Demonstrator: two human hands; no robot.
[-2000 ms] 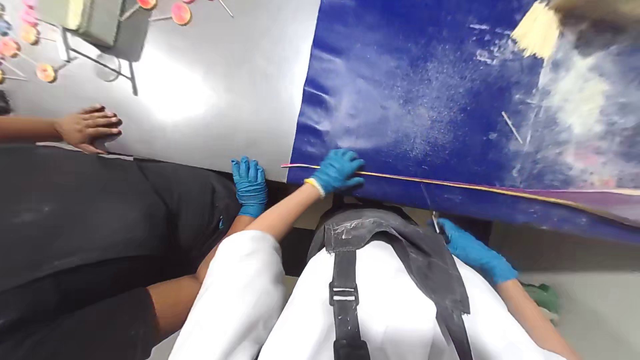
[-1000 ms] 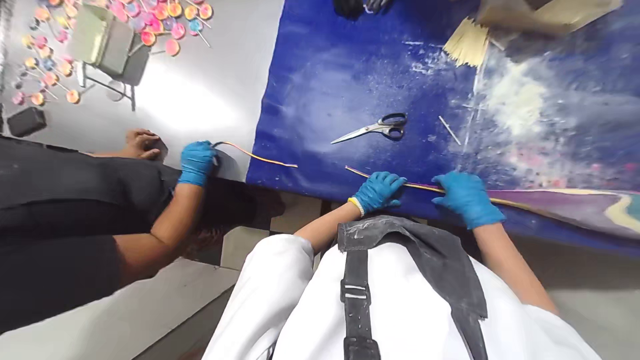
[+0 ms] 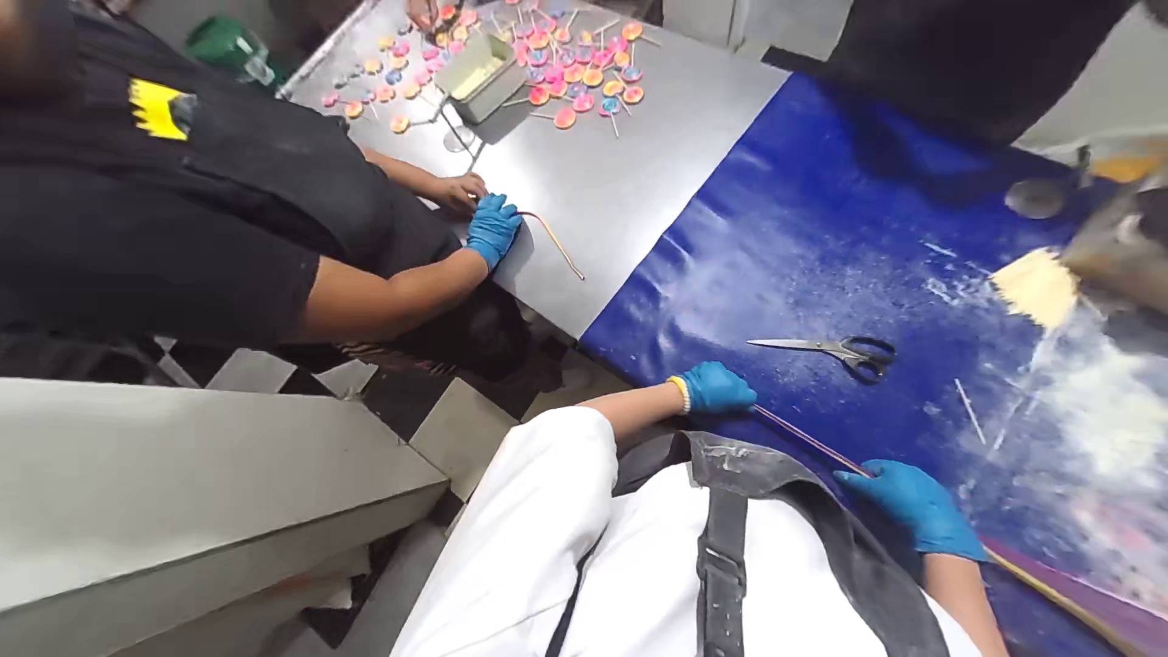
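Note:
My left hand (image 3: 718,389), in a blue glove, is closed on the end of a thin striped candy rope (image 3: 808,440) at the near edge of the blue mat. To the right, my gloved right hand (image 3: 912,502) has the same rope at its fingers. Past that hand the rope widens into a thicker purple and yellow candy strip (image 3: 1063,589). Black-handled scissors (image 3: 826,348) lie slightly open on the mat beyond my hands. At the left, a co-worker's gloved hand (image 3: 494,231) is on a separate thin candy piece (image 3: 554,243) over the metal table.
Many round lollipops (image 3: 584,78) lie around a metal container (image 3: 481,78) at the back of the metal table (image 3: 630,173). A bundle of pale sticks (image 3: 1036,287) and a loose white stick (image 3: 970,411) rest on the powdered blue mat (image 3: 730,265). A co-worker stands close on my left.
The scissors, in my right hand two seconds ago, now lie on the mat. The co-worker's gloved hand has come to hold a separate candy piece. My hands have moved farther apart along the rope since one second ago.

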